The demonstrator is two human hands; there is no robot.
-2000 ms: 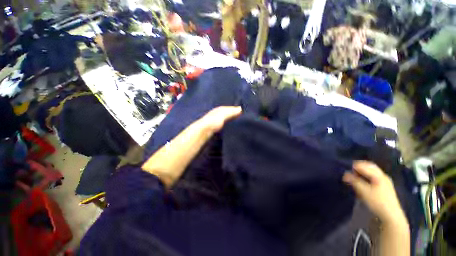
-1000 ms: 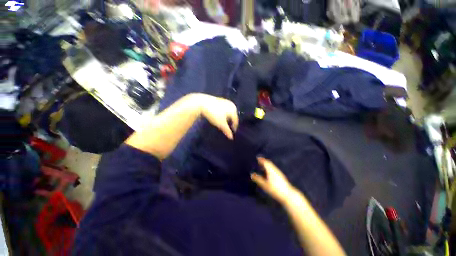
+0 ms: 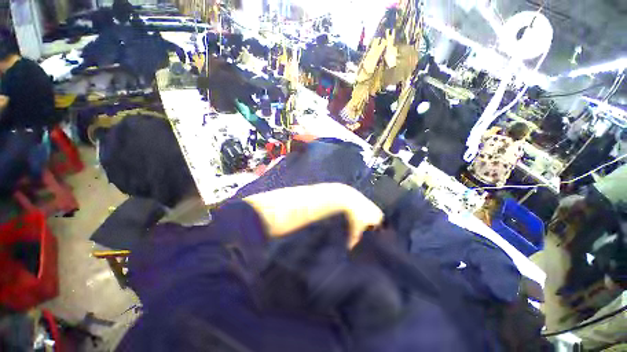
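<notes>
A dark navy garment (image 3: 330,268) is raised and bunched in front of my body, blurred by motion. My left hand (image 3: 364,218) is at its upper edge, with the forearm reaching across from the left and the fingers partly hidden by the cloth. The fingers look closed on the garment. My right hand is not visible. Behind the garment, a bluish-navy heap of garments (image 3: 460,251) lies on the far side of the table, with a small white ticket on it.
A white sewing table (image 3: 189,130) stands ahead left, and a blue bin (image 3: 519,223) is at the right. Red crates (image 3: 27,258) are on the floor at left. A person in black (image 3: 27,93) is at far left; another in a patterned top (image 3: 496,157) is at far right.
The view has tilted up. The garment has risen from the table towards me. My left hand now closes at its edge, and my right hand has gone out of sight. The iron no longer shows.
</notes>
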